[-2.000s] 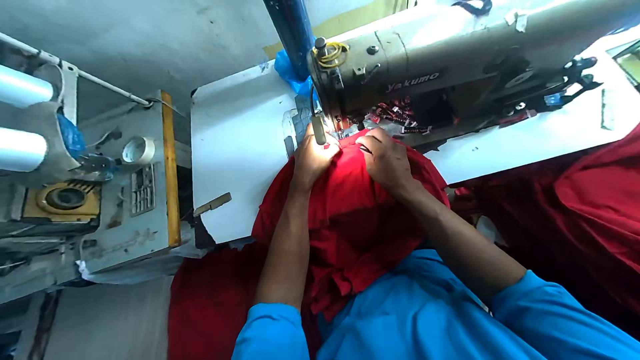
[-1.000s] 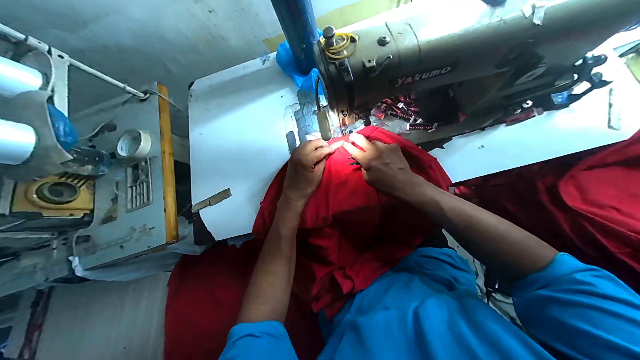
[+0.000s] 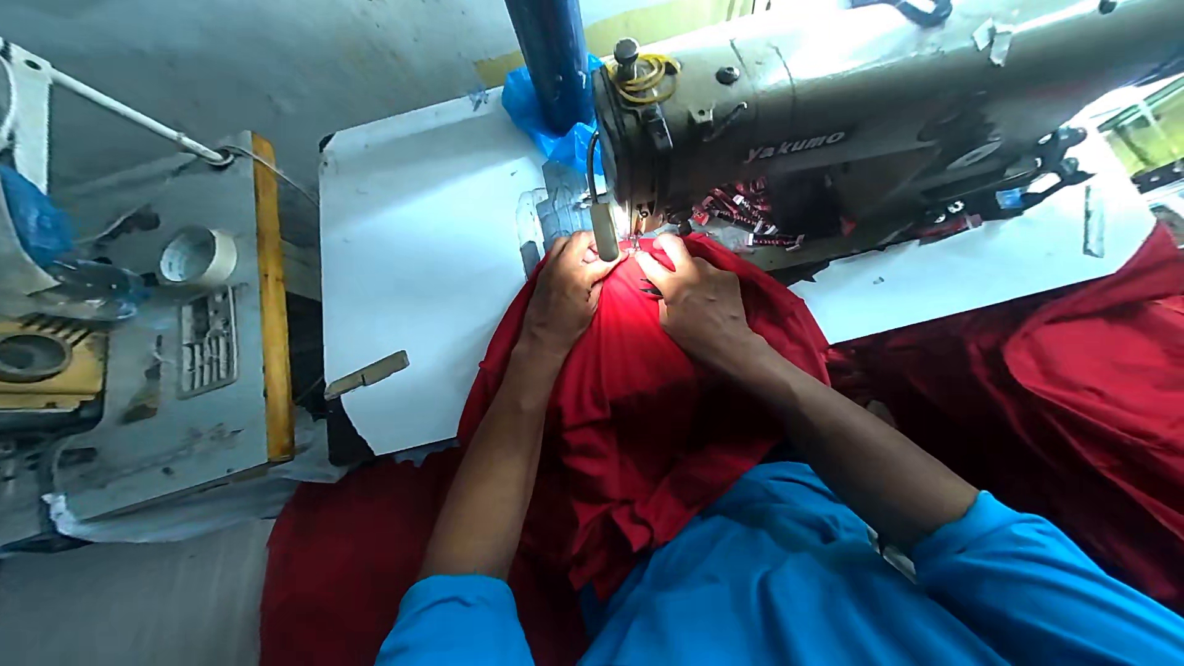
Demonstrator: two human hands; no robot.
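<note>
Red fabric lies bunched over the front of the white sewing table and hangs toward my lap. My left hand pinches its upper edge just left of the needle area. On the other side, my right hand grips the same edge, fingertips close to the presser foot. The sewing machine stands behind the cloth, its lamp lighting the spot between my hands. The needle tip is too small to make out.
Small dark-and-red packets lie under the machine arm. A blue plastic bag wraps a blue post. A clothespin-like clip sits at the table's left edge. More red cloth spreads at right; a tape roll rests on the left machine table.
Both hands stay on the red cloth near the presser foot. My left hand's fingers have drawn in closer to the cloth edge since the earliest frame.
</note>
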